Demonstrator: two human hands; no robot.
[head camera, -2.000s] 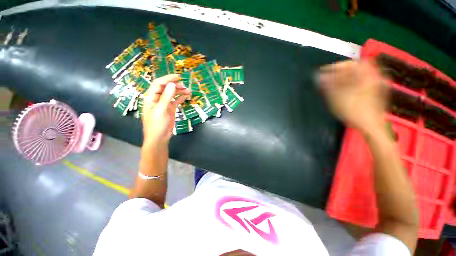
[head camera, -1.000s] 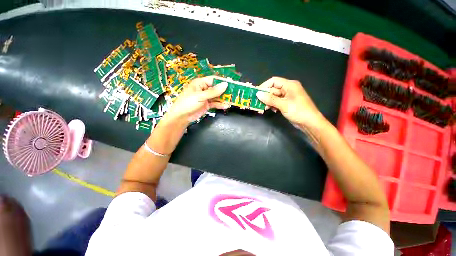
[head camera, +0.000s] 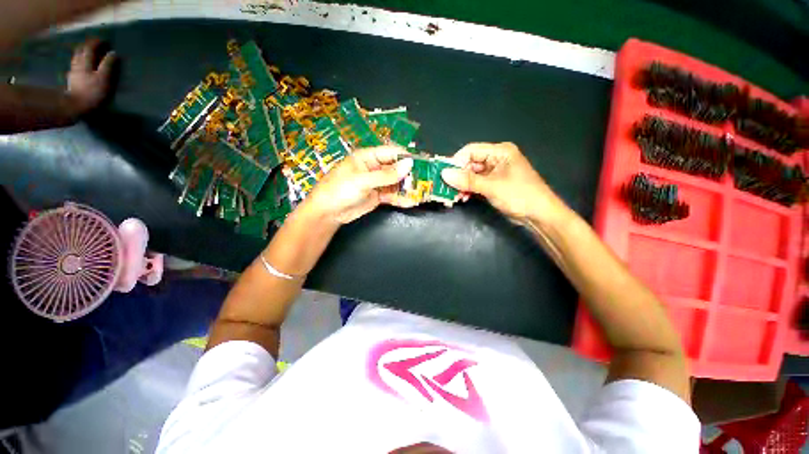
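My left hand (head camera: 362, 183) and my right hand (head camera: 497, 180) hold a green circuit board strip (head camera: 428, 179) between them over the dark bench. The fingertips pinch it at both ends, and orange flex tails show along its lower edge. Fingers hide the ends of the strip. A loose board pile (head camera: 257, 133) of green, orange and white pieces lies to the left of and beyond my hands. A red-pink compartment tray (head camera: 672, 312) is on the right, with dark boards (head camera: 679, 146) packed on edge in several far pockets and a shorter row (head camera: 655, 199) in a nearer one.
The dark bench (head camera: 497, 89) has a pale far edge (head camera: 497, 49). A pink fan (head camera: 66, 262) is at the left. Another person's hand (head camera: 90, 75) rests on the bench at the far left. Part of a second tray shows at the right rim.
Two seconds ago my right hand was blurred over the tray and my left at the pile; both now hold the strip. Another person's hand and dark clothing have entered at left since one second ago.
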